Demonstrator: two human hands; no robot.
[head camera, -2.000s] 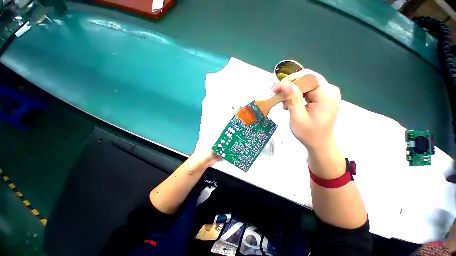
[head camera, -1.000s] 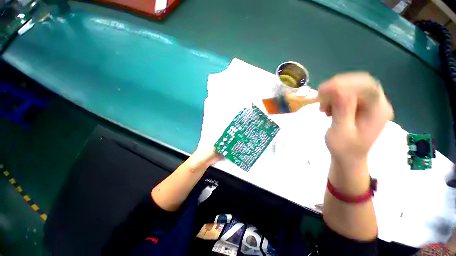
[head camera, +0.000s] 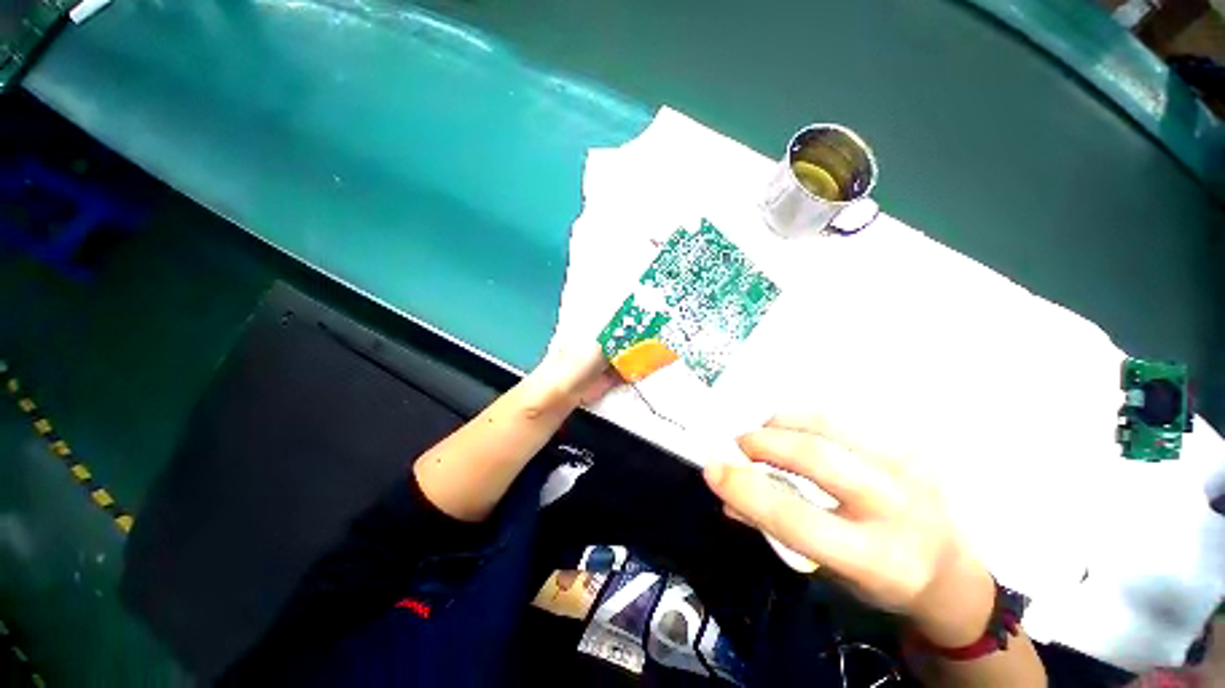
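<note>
A green circuit board (head camera: 699, 298) with silvery dots on its upper face is held over the white sheet. My left hand (head camera: 583, 372) holds it by its lower left corner, and the board hides part of my fingers. My right hand (head camera: 840, 511) is shut on a flat brush, low and right of the board. The brush's orange bristles (head camera: 645, 359) lie on the board's lower edge, close to my left hand. Its metal band is washed out against the white sheet. A metal cup (head camera: 795, 208) of yellowish liquid stands behind the board.
A second green board (head camera: 1155, 410) with a round black part lies at the right on the white sheet (head camera: 967, 390). The green bench (head camera: 403, 175) extends left and behind. A black panel (head camera: 323, 470) stands beside my lap. A patterned sleeve shows at the lower right edge.
The brush moved off the board towards the cup, then down to the board's lower edge. My right hand is lower now. My left hand still holds the board, and the view has shifted slightly.
</note>
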